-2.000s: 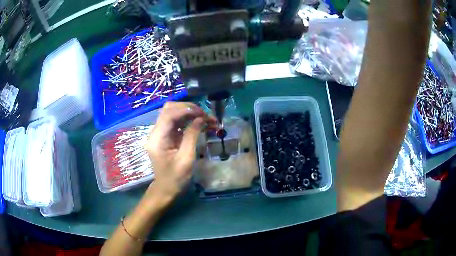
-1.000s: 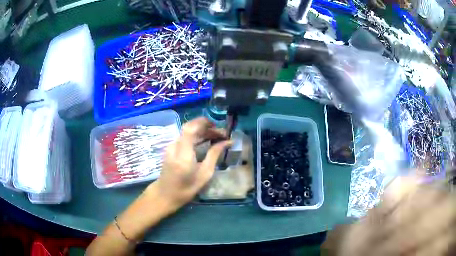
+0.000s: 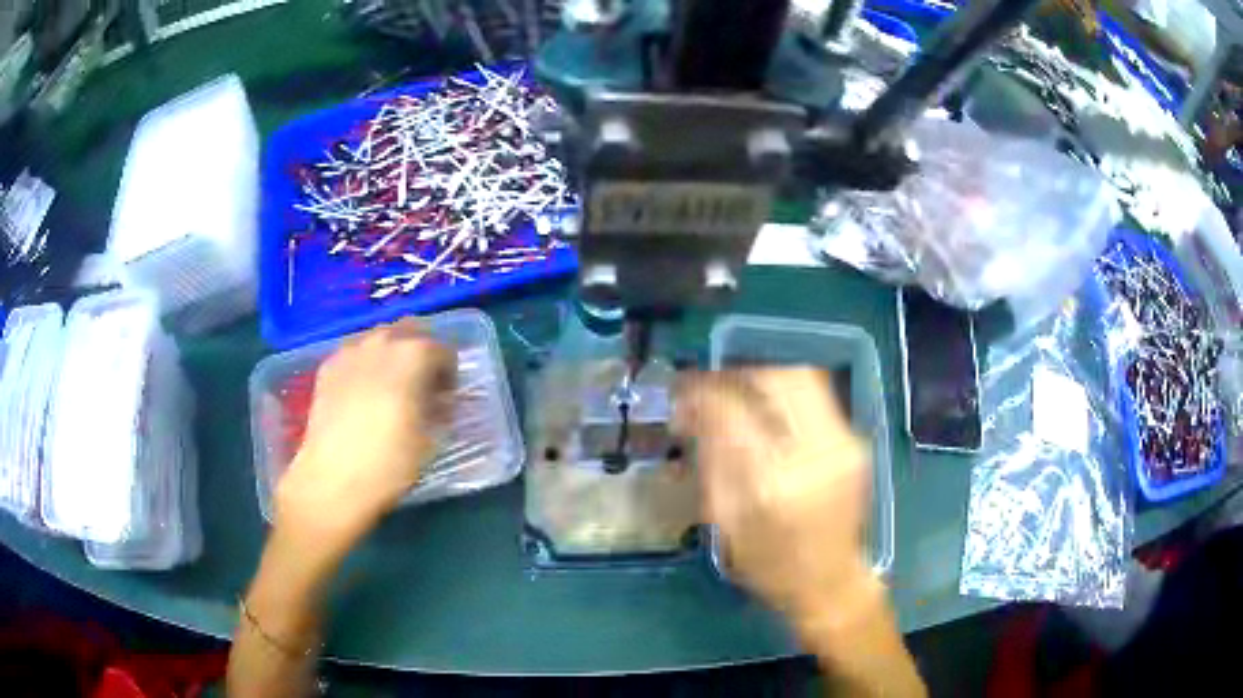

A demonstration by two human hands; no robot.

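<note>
My left hand (image 3: 365, 423) is over the clear rod box (image 3: 507, 450), where red-ended white rods (image 3: 470, 416) lie. Its fingertips are blurred, and I cannot tell if they hold a rod. My right hand (image 3: 770, 477) is blurred over the clear ring box (image 3: 883, 505), just right of the press, and hides most of the black rings. Whether it holds a ring does not show. The press (image 3: 682, 198) stands at the centre with its punch (image 3: 635, 341) above the silvery fixture (image 3: 624, 426) on the tan base plate (image 3: 614, 511). No hand touches the fixture.
A blue tray (image 3: 280, 293) of jumbled rods is behind the rod box. Frosted boxes (image 3: 109, 423) are stacked at far left. The press lever (image 3: 941, 68) slants at upper right. A phone (image 3: 941, 375), plastic bags (image 3: 1043, 477) and another blue tray (image 3: 1179, 477) are at right.
My left hand has left the fixture and moved left to the rod box. My right hand has come down from the raised arm position at right to the ring box.
</note>
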